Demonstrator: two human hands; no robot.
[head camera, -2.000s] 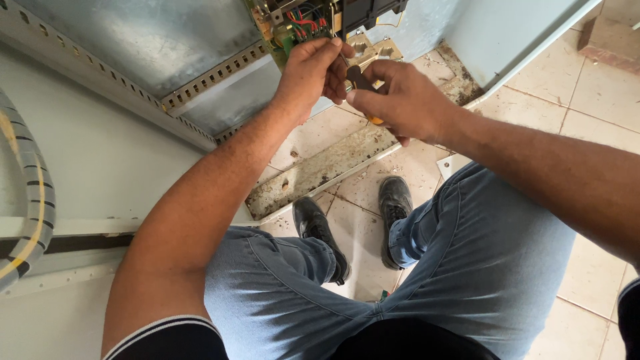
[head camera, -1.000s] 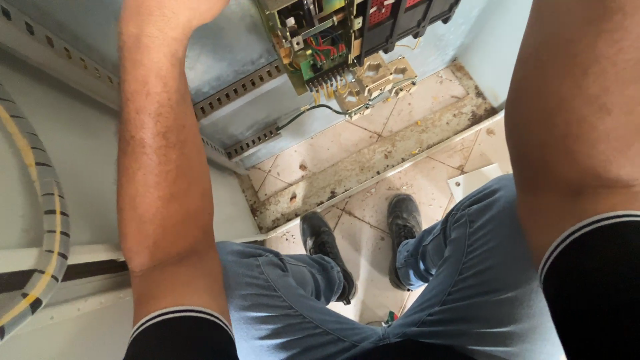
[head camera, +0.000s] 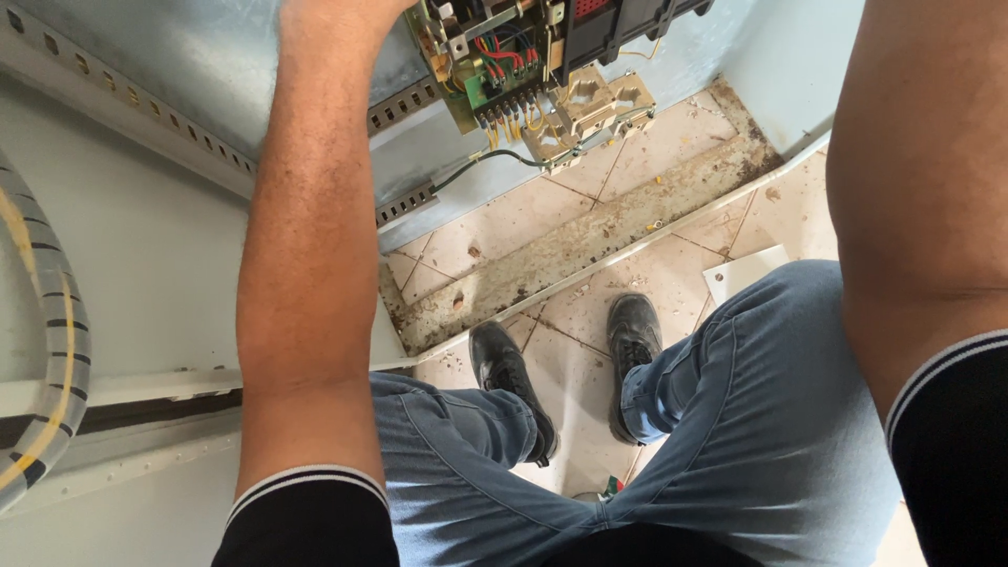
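Note:
At the top of the head view, an open electrical device shows a green circuit board, red wires and a row of small terminals with yellow wires. Below and right of it hang several beige current transformers with a dark cable running left from them. My left hand is cut off by the top edge; only its wrist part shows, just left of the device, and its fingers are hidden. My right forearm rises along the right side, and my right hand is beyond the frame.
A dirty metal cabinet sill crosses above my shoes. Slotted rails line the cabinet at the left. A spiral-wrapped cable bundle curves down the far left. A white plate with a hole lies on the floor tiles beside my knee.
Two seconds ago both hands were together at the device's lower edge, with a small tool in the right. Both have since moved up, uncovering the terminals and current transformers.

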